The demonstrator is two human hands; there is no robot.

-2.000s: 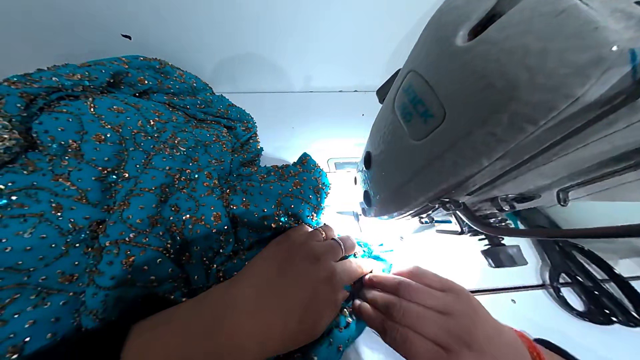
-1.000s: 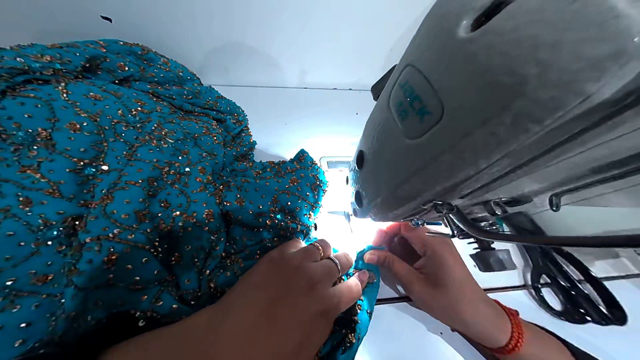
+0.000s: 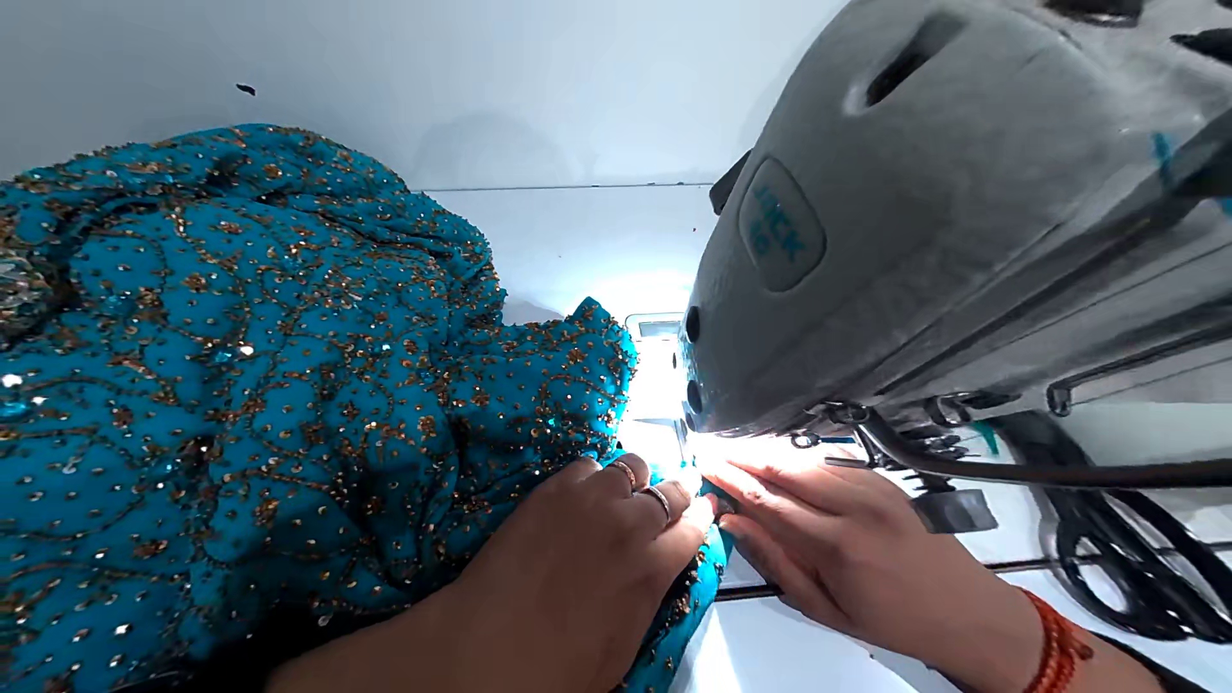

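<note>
Teal fabric with gold beadwork and sequins (image 3: 318,366) lies bunched over the left half of the view, its narrow edge running under the head of a grey Jack sewing machine (image 3: 895,221). My left hand (image 3: 606,549), with two rings, presses and grips this fabric close to the lit needle area. My right hand (image 3: 837,529), with a red thread bracelet (image 3: 1054,640) at the wrist, has its fingertips at the fabric's edge beside the left fingertips. The fingers of both hands nearly meet. The needle is hidden by glare and the machine head.
Black-handled scissors (image 3: 1107,568) lie at the right behind my right wrist. A black cable or lever (image 3: 1039,474) crosses below the machine arm. The white table (image 3: 577,250) has a seam across it, and a small dark scrap (image 3: 245,89) lies at upper left.
My right hand has moved from gripping the edge lower down, two seconds ago, to a place under the machine head. Its fingers are now stretched out flatter than one second ago.
</note>
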